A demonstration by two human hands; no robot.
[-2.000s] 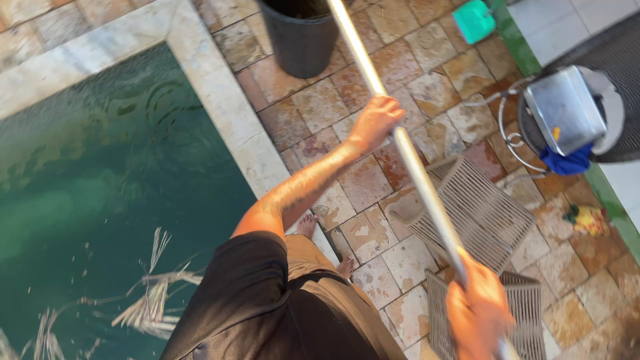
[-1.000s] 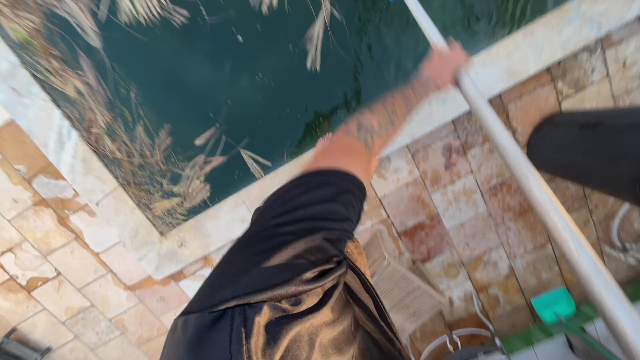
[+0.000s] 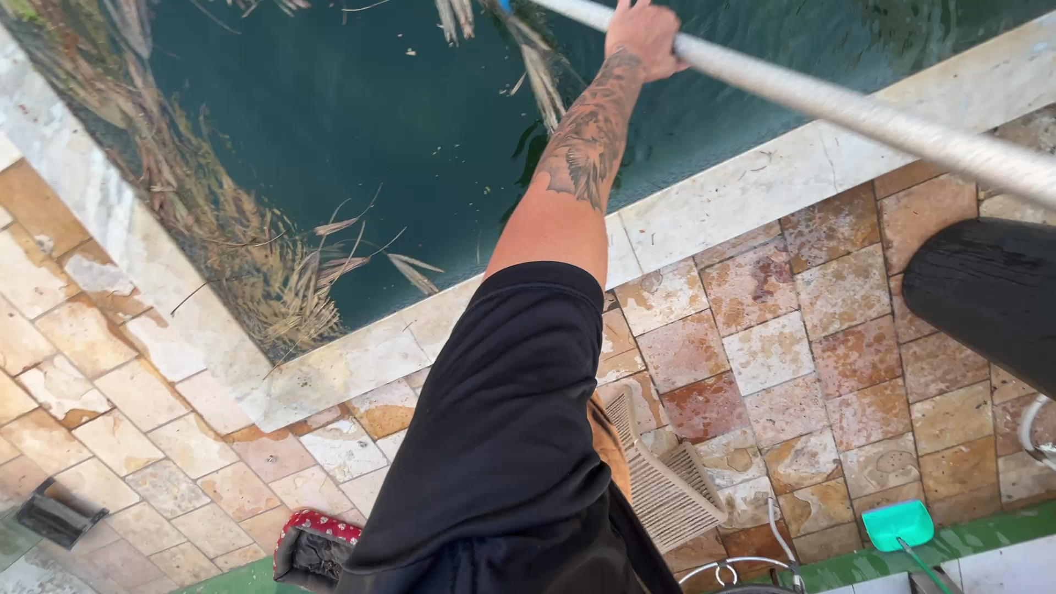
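Observation:
My left hand (image 3: 646,40), at the end of a tattooed forearm and black sleeve, is closed around a long pale pole (image 3: 792,87) at the top. The pole runs from the top edge over the pool to the right edge, and a bit of blue shows by its far part. My right hand is out of view. Dark green pool water (image 3: 346,140) lies beneath the left hand. Dry palm fronds and plant debris (image 3: 206,214) float thickly along the pool's left side and into its corner. A loose frond (image 3: 540,87) floats beside the forearm.
A pale stone pool edge (image 3: 709,198) borders wet stone tiles (image 3: 767,351). A black bin (image 3: 982,297) stands at right. Below are a woven chair (image 3: 672,495), a turquoise dustpan (image 3: 898,525), a red-edged pet bed (image 3: 313,544) and a dark object (image 3: 59,513) at far left.
My left hand, over the tiles two seconds ago, is now over the water, still on the pole. My right hand has left the view. The view has swung strongly toward the debris-filled pool corner.

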